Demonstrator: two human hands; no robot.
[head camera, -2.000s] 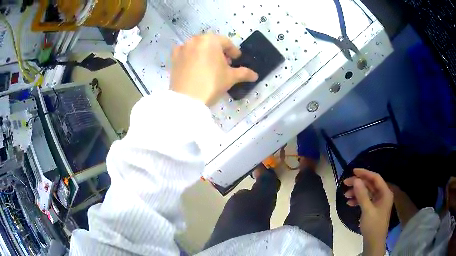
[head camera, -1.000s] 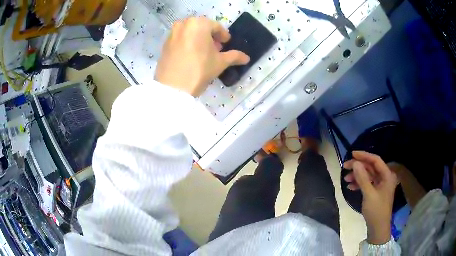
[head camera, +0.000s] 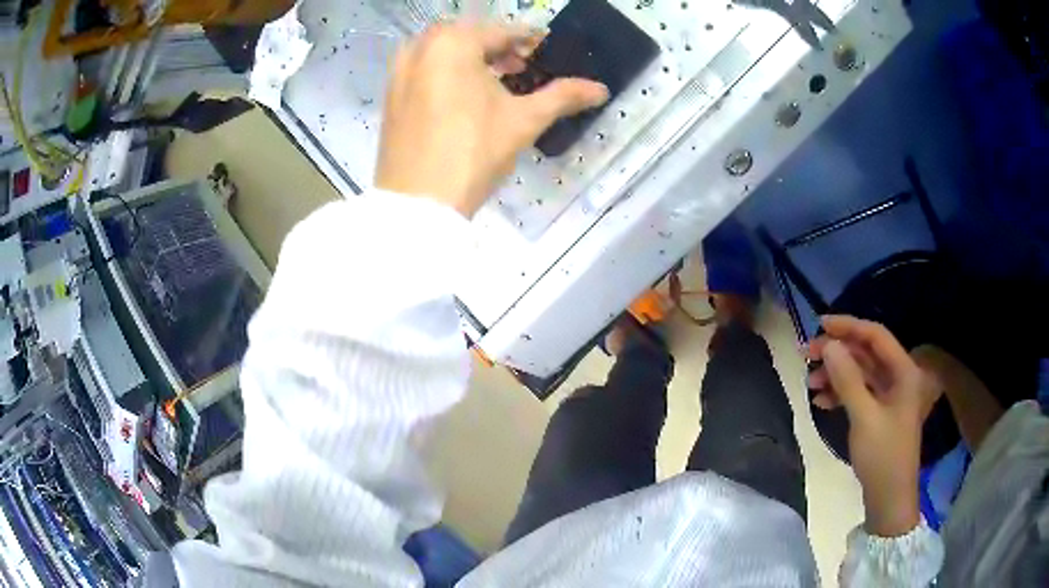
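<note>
A flat black rounded rectangle, perhaps a fixture (head camera: 604, 57), lies on the pale perforated machine bed (head camera: 679, 138) at the top centre. My left hand (head camera: 460, 109) is over its left part, thumb and fingers apart around a dark area. The fingers hide whether a small dark part is between them. My right hand (head camera: 868, 385) is raised at the right, away from the bed, with loosely curled fingers and nothing visible in it.
Dark pliers-like cutters (head camera: 799, 14) lie at the bed's upper right, cut off by the frame. A crumpled white wipe (head camera: 278, 55) is at its left corner. A black stool (head camera: 909, 281) and another person's grey sleeve (head camera: 1007, 494) are at the right. Equipment with cables fills the left.
The view has shifted; the black rectangle and bed first sit higher, then slightly further right. My left hand stays at the rectangle and my right hand stays raised.
</note>
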